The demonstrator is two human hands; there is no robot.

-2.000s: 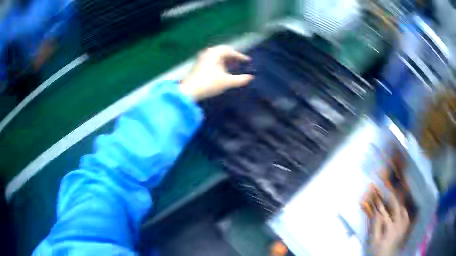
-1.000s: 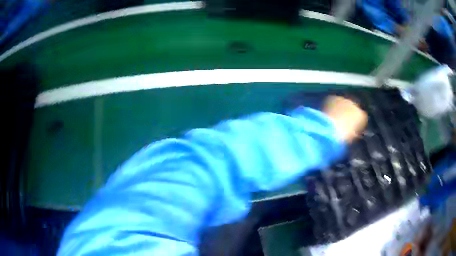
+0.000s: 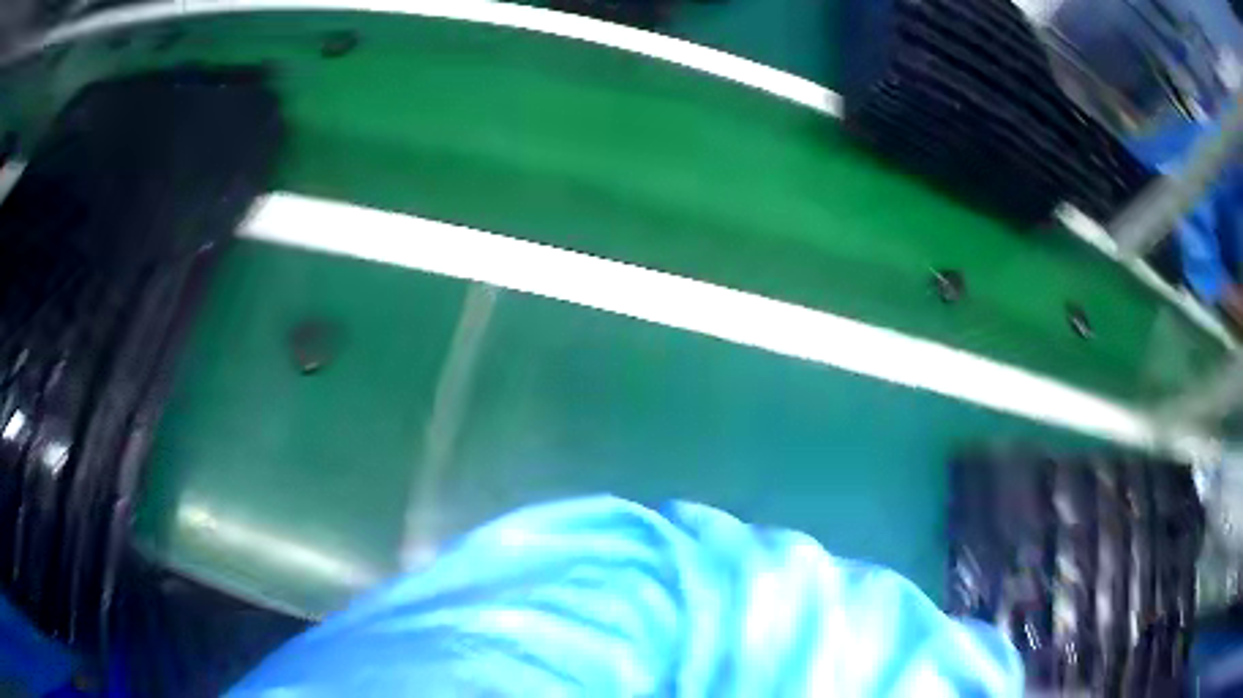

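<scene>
A light blue sleeve (image 3: 614,614) comes in from the bottom edge and reaches right; the hand at its end is not visible. The black blister tray (image 3: 1077,559) lies at the lower right, beyond the sleeve, partly cut off by the bottom edge. A small dark part (image 3: 311,344) lies on the near green surface at the left. My other hand is out of the picture.
The green conveyor (image 3: 600,150) runs across the top behind a white edge strip (image 3: 654,296). Small dark parts (image 3: 947,285) lie on it. Ribbed black stacked trays stand at the left (image 3: 82,368) and top right (image 3: 981,102). Another person's blue sleeve (image 3: 1200,218) shows at the right.
The view has swung left, bringing the left tray stack into sight. The sleeve and the blister tray now sit lower, and the hand seen over the tray has gone out of sight.
</scene>
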